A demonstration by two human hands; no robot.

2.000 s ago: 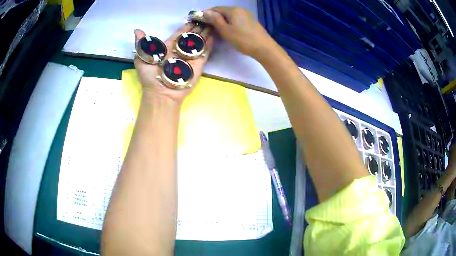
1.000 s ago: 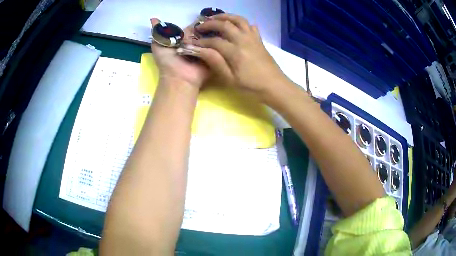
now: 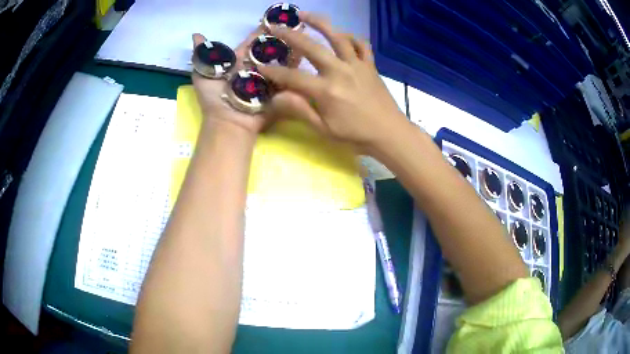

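Note:
My left hand (image 3: 231, 114) is palm up and bears several round watch heads with black faces. One (image 3: 214, 59) lies by the thumb, one (image 3: 250, 90) on the palm, one (image 3: 270, 52) above it and one (image 3: 282, 16) at the fingers. Red marks show on the faces and small white tabs on their edges. My right hand (image 3: 331, 83) is over the right side of the palm, fingers spread and slightly blurred, close to the watch heads. I see nothing held in it.
A printed sheet (image 3: 304, 269) and yellow paper (image 3: 304, 173) lie under my left forearm. A pen (image 3: 383, 256) lies on the right. A blue-framed tray (image 3: 555, 242) holds watch heads. Dark blue stacked trays (image 3: 476, 62) stand behind. A white foam strip (image 3: 55, 193) is left. Another person's arm (image 3: 587, 297) shows far right.
The right hand first moved from the left fingertips down over the palm, covering watch heads. Now its fingers are lifted and spread, and the watch heads show again. The view has shifted slightly.

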